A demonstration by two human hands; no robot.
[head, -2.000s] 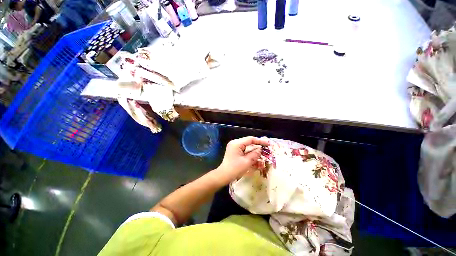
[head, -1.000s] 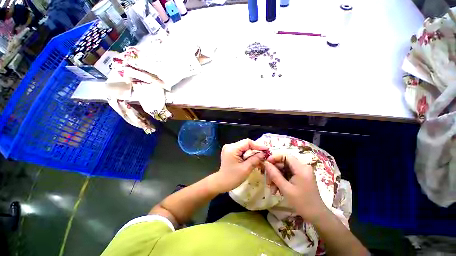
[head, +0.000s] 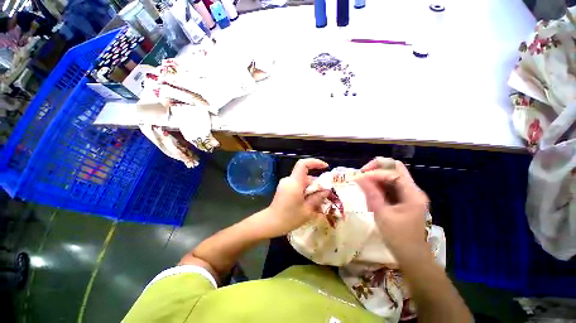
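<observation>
The floral garment point(head: 338, 236), cream with red flowers, is bunched on my lap below the table edge. My left hand point(head: 295, 197) grips its upper left part between thumb and fingers. My right hand point(head: 399, 200) is at the garment's upper right, its fingers bent and slightly blurred; whether it pinches the cloth or a needle cannot be told. No needle or thread can be made out.
On the white table point(head: 284, 113) lie small dark buttons point(head: 326, 62), a dark red stick point(head: 379, 41) and spools point(head: 342, 12). Floral cloth point(head: 180, 104) hangs over the left corner; more is heaped right point(head: 549, 82). A blue crate point(head: 95, 158) and bin point(head: 251, 173) are at left.
My right hand was out of view, came in to meet my left at the cloth, and has now moved up and right from it. My left hand still holds the garment.
</observation>
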